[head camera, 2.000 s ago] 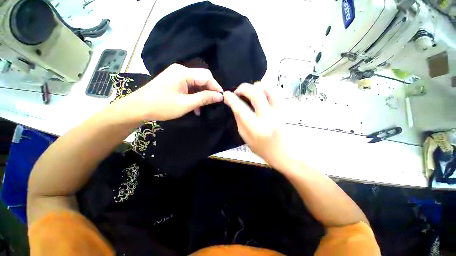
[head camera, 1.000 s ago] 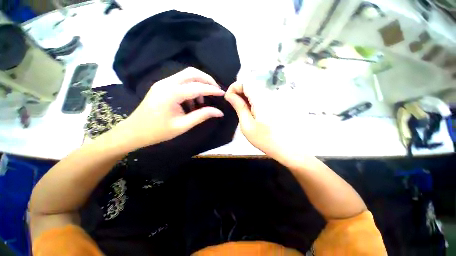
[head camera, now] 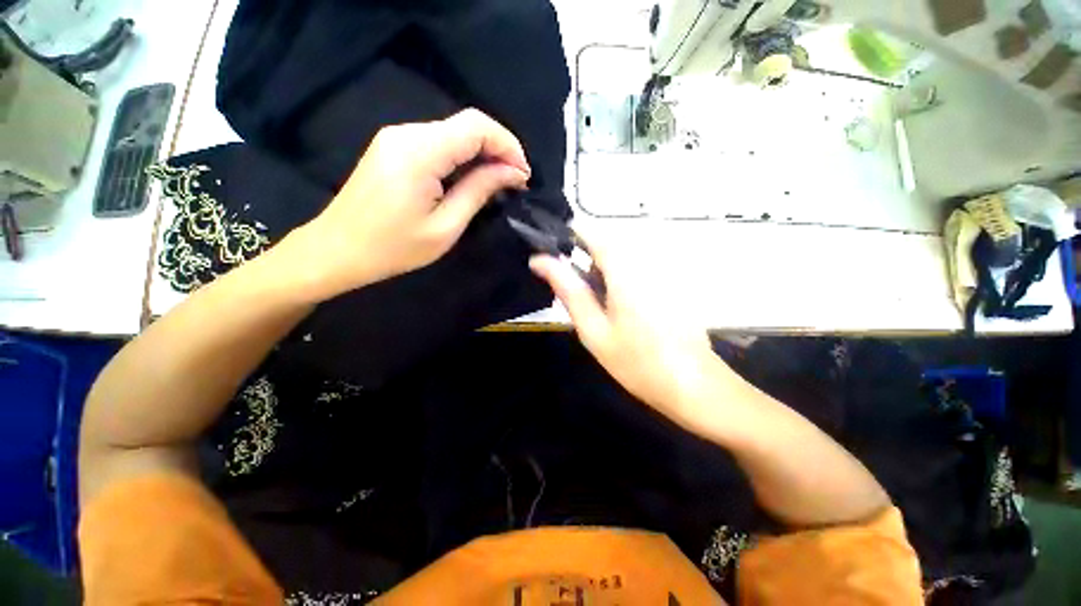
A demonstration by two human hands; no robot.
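Note:
The black garment fabric [head camera: 391, 83] lies bunched on the white table and hangs over its front edge, with gold embroidery [head camera: 202, 231] at its left. My left hand [head camera: 433, 195] pinches the fabric between thumb and fingers. My right hand [head camera: 599, 290] holds small black thread snips [head camera: 539, 225], their blades pointing up-left towards my left fingertips. Whether the blades touch the cloth cannot be told.
The sewing machine's presser foot and needle [head camera: 652, 107] are right of the cloth. A cream and black bundle [head camera: 1008, 249] lies at the far right. Another machine [head camera: 48, 124] is at the left, above a blue bin [head camera: 89, 438]. Embroidered black cloth [head camera: 474, 474] covers the lap.
The snips that lay on the table at the right are now in my right hand. My left hand still pinches the cloth. The view has shifted.

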